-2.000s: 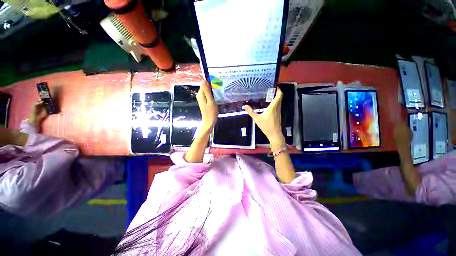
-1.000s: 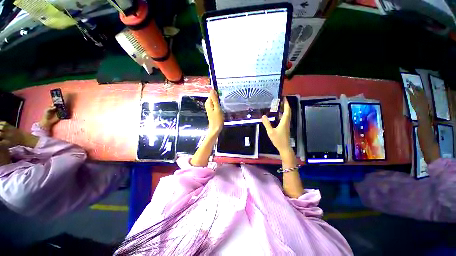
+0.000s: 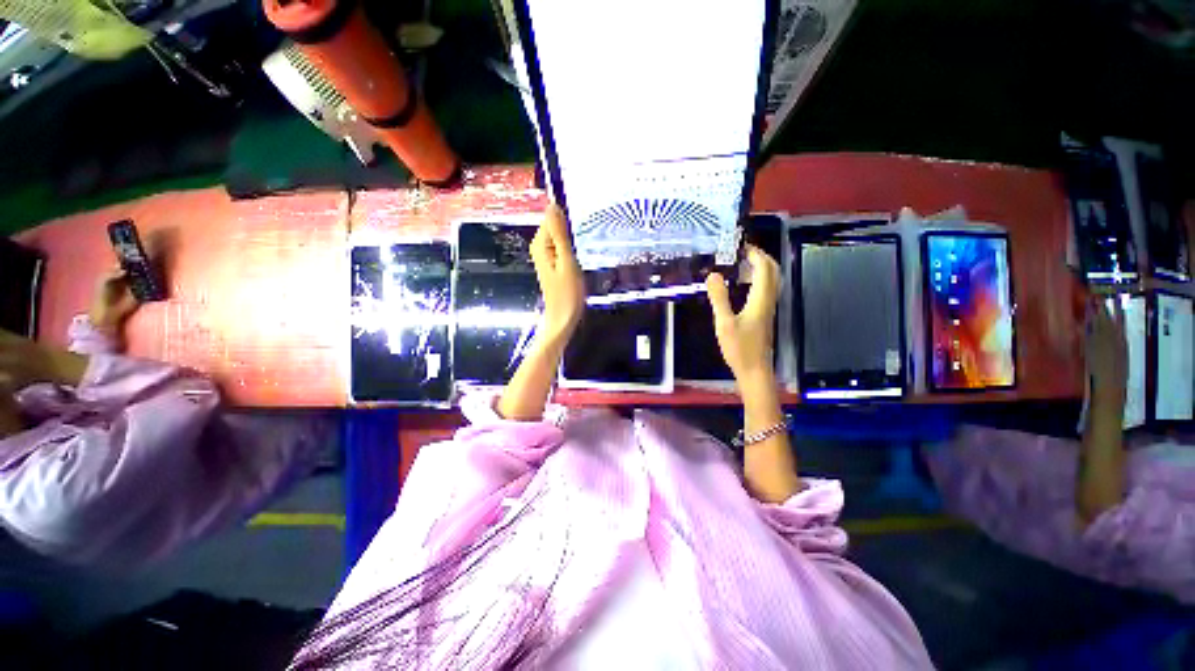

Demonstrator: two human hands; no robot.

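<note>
A black-bezelled tablet (image 3: 649, 118) is held upright over the bench, its top cut off by the picture's edge. Its screen is bright white with a radial fan pattern low down. My left hand (image 3: 558, 278) grips its lower left edge. My right hand (image 3: 747, 308) holds its lower right corner, thumb near the bottom of the screen. A small white label sits at that corner. Part of the printed test chart (image 3: 802, 59) shows behind the tablet at right.
A row of tablets (image 3: 400, 321) lies on the red-orange bench (image 3: 249, 288), including one with a lit orange-blue screen (image 3: 967, 312). An orange post (image 3: 380, 98) stands behind. Neighbours' arms show at both sides; the left one holds a dark handheld device (image 3: 136, 260).
Since one second ago the held tablet sits higher in view and its preview is whiter. The right neighbour's hand has moved down, and the upper tablets at far right look darker.
</note>
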